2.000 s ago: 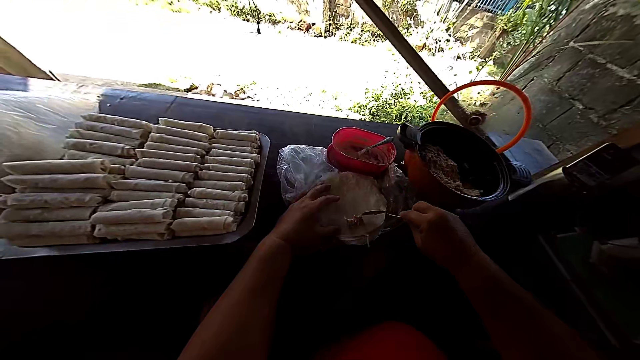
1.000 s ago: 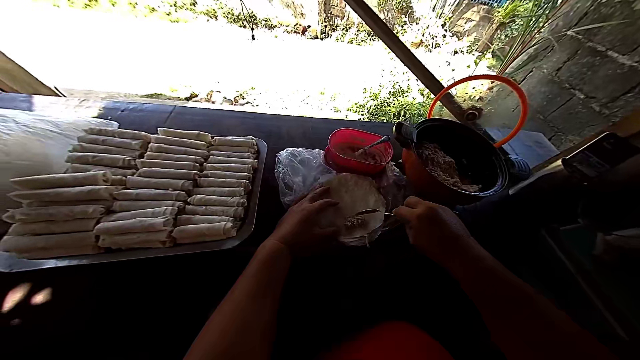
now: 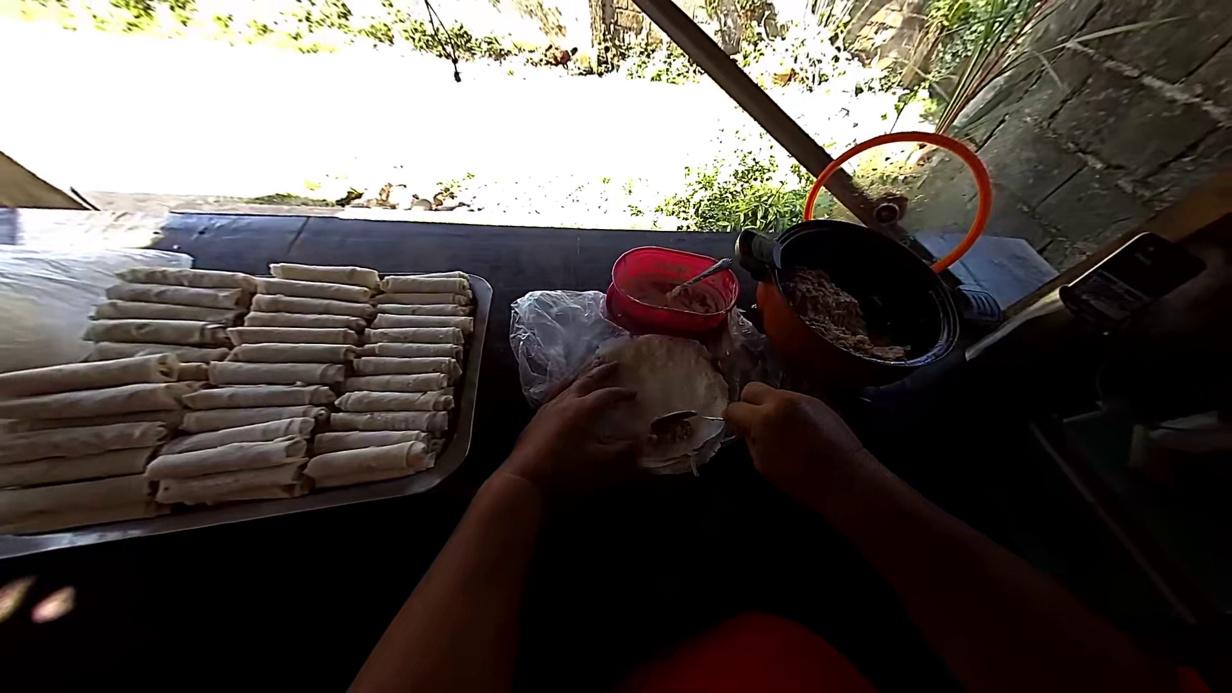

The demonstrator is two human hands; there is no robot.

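Observation:
A round, thin dough wrapper (image 3: 669, 380) lies in front of me, with a little filling (image 3: 677, 431) near its lower edge. My right hand (image 3: 794, 438) grips a metal spoon (image 3: 681, 420) whose bowl is at that filling. Spread over the wrapper's left side is my left hand (image 3: 582, 428), fingers apart, holding nothing. Behind the wrapper stands a red plastic bowl (image 3: 640, 306) of pinkish filling with a spoon (image 3: 701, 278) in it. To its right, a dark pot (image 3: 938, 332) holds a shredded-looking filling (image 3: 830, 313). Rolled wrappers (image 3: 294, 351) fill much of a metal tray (image 3: 472, 404) at left.
Crumpled clear plastic (image 3: 551, 337) lies left of the red bowl. An orange ring (image 3: 982, 192) rises behind the pot, near a slanted pole (image 3: 741, 87) and a block wall (image 3: 1097, 135). At far left is a large plastic bag (image 3: 58, 298).
The spoon in my right hand stays over the lower part of the wrapper, with its bowl turned somewhat differently. My left hand keeps its place at the wrapper's left side.

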